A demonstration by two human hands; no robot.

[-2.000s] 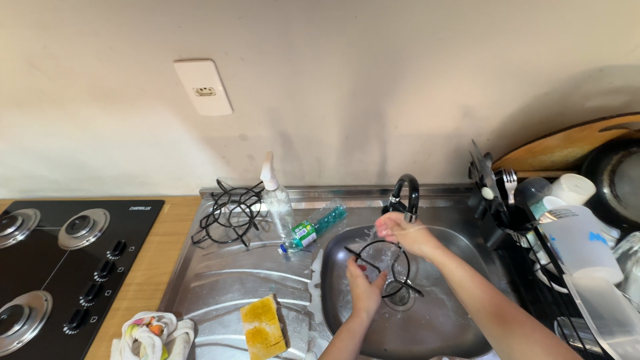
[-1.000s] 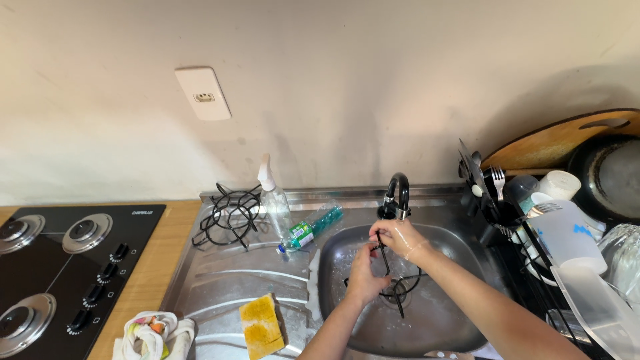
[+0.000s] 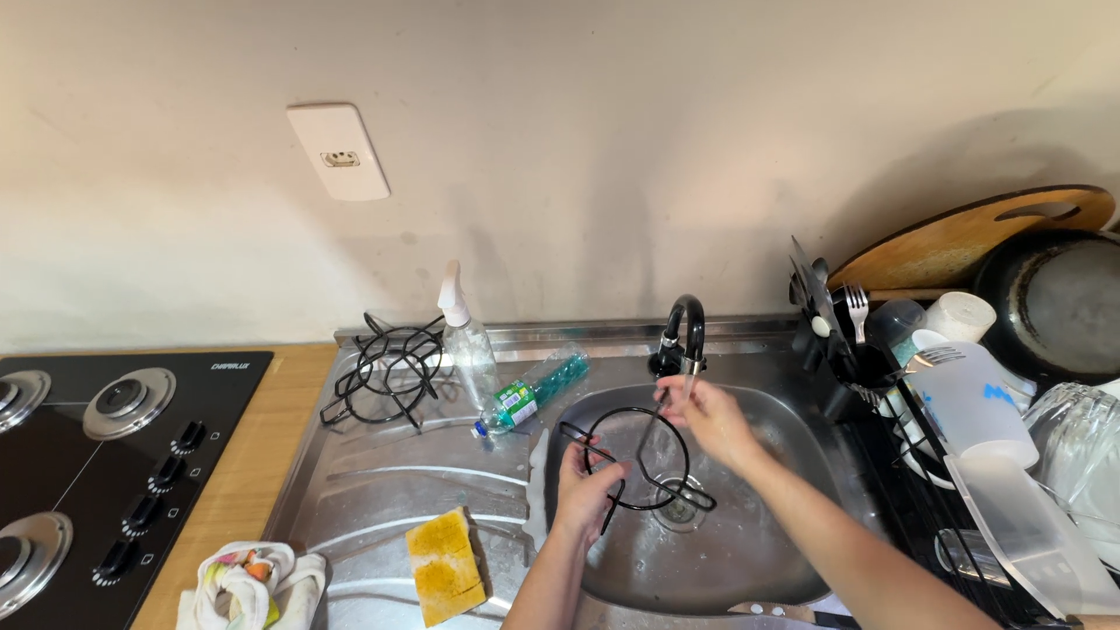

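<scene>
Over the stainless steel sink [image 3: 744, 569], my left hand [image 3: 588, 490] grips the left side of a black wire stove grate [image 3: 687, 446]. My right hand [image 3: 704, 411] is at the grate's upper end, fingers bent around a leg under the black faucet [image 3: 687, 328], where water runs down. On the drainboard left of the sink lie a yellow sponge [image 3: 444, 564] and a green dish soap bottle [image 3: 529, 398] on its side. A clear spray bottle [image 3: 471, 350] stands behind them, beside more black grates [image 3: 389, 372].
A black glass cooktop [image 3: 52, 472] is at the left, with a bunched white cloth [image 3: 254, 586] near it. At the right, a black dish rack [image 3: 927, 446] holds cutlery, cups and plastic containers near a black pan [image 3: 1067, 297] and wooden board [image 3: 962, 241]. A knife [image 3: 774, 611] lies at the sink's front edge.
The grate has turned between my hands, its ring now facing up toward the camera. Both hands have stayed over the sink near the faucet.
</scene>
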